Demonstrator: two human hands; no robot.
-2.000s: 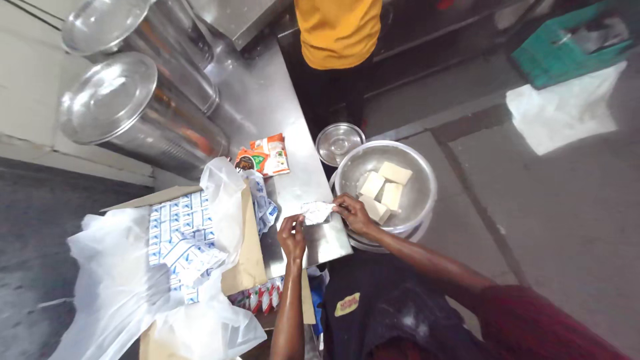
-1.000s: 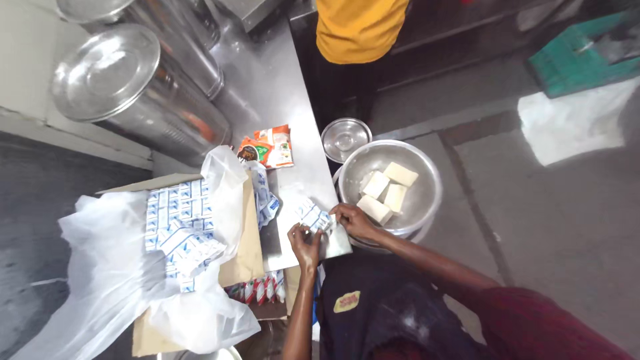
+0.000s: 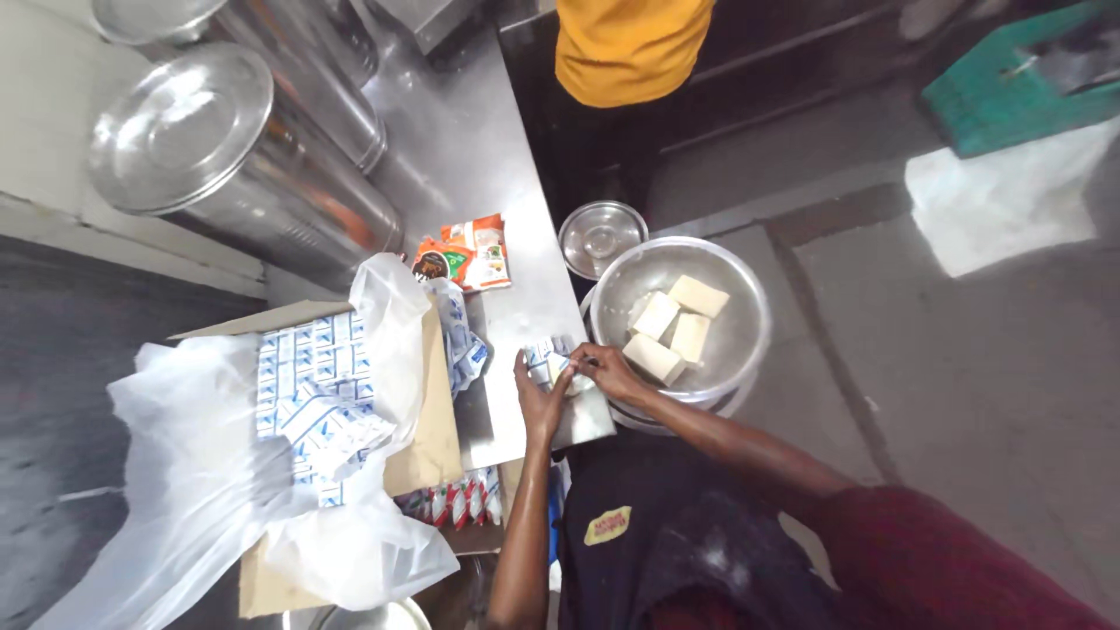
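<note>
My left hand (image 3: 541,398) and my right hand (image 3: 604,369) meet at the near corner of the steel counter (image 3: 516,328), both gripping a small white-and-blue wrapped block (image 3: 547,360). Its wrapper appears partly loose, and a pale yellowish patch shows between my fingers. Right of the counter, a round metal bowl (image 3: 757,315) holds several pale unwrapped blocks (image 3: 690,337). To the left stands a cardboard carton (image 3: 429,420) lined with clear plastic and packed with similar white-and-blue blocks (image 3: 328,354). Crumpled white-and-blue wrappers (image 3: 464,350) lie beside the carton.
Orange packets (image 3: 481,254) rest on the counter. Large lidded steel containers (image 3: 254,166) stand at its back left. A round metal lid (image 3: 604,238) is beyond the bowl. A person in a yellow garment (image 3: 632,48) stands opposite. A green crate (image 3: 1015,87) and white sheet (image 3: 997,192) are at right.
Two seconds ago my hands held a flattened white piece stretched between them, farther apart. Now they are close together on a wrapped block at the counter corner.
</note>
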